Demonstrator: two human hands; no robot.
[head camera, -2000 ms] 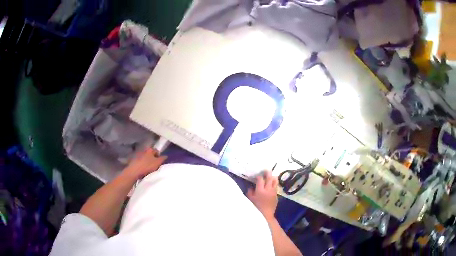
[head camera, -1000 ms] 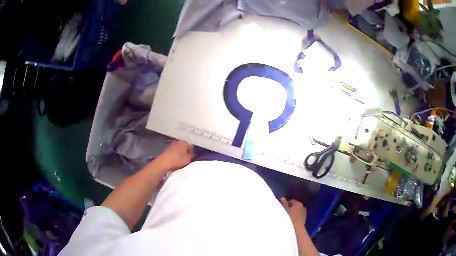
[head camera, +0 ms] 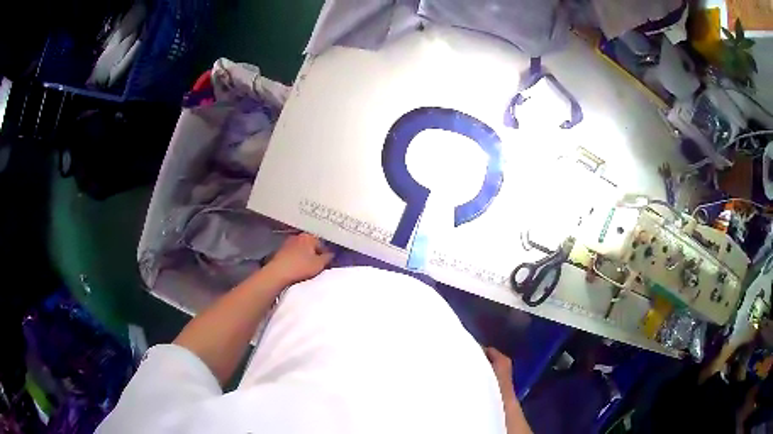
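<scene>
The navy curved facing piece (head camera: 395, 161) lies flat on the white table (head camera: 330, 110), its straight end near the front edge. A light blue fabric piece (head camera: 417, 252) lies at its open end. The black-handled shears (head camera: 537, 278) lie beside the sewing machine, touched by no hand. My left hand (head camera: 303, 257) is at the table's front edge, fingers curled; whether it holds the dark cloth there is unclear. My right hand (head camera: 500, 364) is low beside my body, below the table edge, small and partly hidden.
The sewing machine (head camera: 678, 263) stands at the table's right. A thin dark curved piece (head camera: 511, 110) lies farther back. Grey fabric (head camera: 500, 19) is heaped at the back edge. A white-lined bin of cloth (head camera: 161, 199) stands left of the table. A printed ruler (head camera: 343, 225) runs along the front edge.
My right hand has left the table's front edge and dropped below it beside my body. My left hand has shifted right along the edge. The navy piece keeps its place on the table.
</scene>
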